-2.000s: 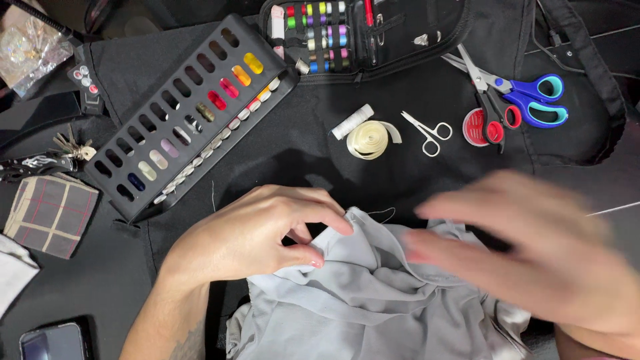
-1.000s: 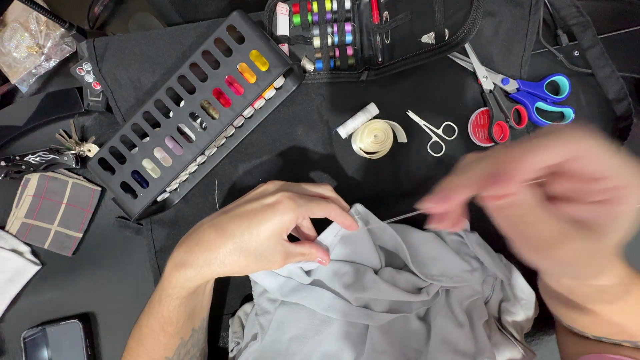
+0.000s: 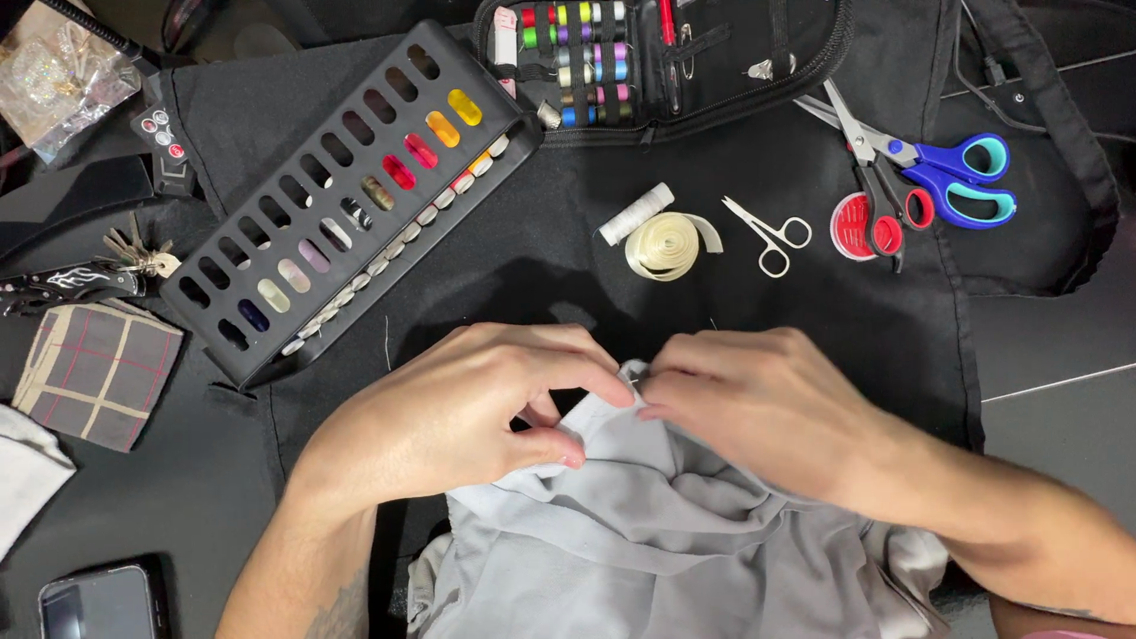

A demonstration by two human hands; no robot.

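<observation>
Light grey fabric (image 3: pixel 621 524) lies bunched and folded at the bottom centre. My left hand (image 3: pixel 479 408) grips its edge between thumb and fingers, left of the raised corner. At that corner, my right hand (image 3: pixel 754 408) has its fingertips pinched together against the cloth, with what looks like a small bit of needle between the two hands. Above them are a white thread spool (image 3: pixel 636 214), a coil of cream ribbon (image 3: pixel 664 246) and small white-handled scissors (image 3: pixel 769 234).
A black thread box (image 3: pixel 293 191) stands upper left, beside an open sewing kit (image 3: pixel 661 129). Blue-handled scissors (image 3: pixel 967 177), black-and-red scissors (image 3: pixel 887 209) and a red needle case (image 3: pixel 850 226) lie at right. Keys (image 3: pixel 138 253), a plaid cloth (image 3: pixel 98 373) and a phone (image 3: pixel 99 603) are at left.
My right hand, earlier raised at the right with a thread stretched from the cloth, has moved left and in to the fabric's corner beside my left hand. My left hand keeps its hold.
</observation>
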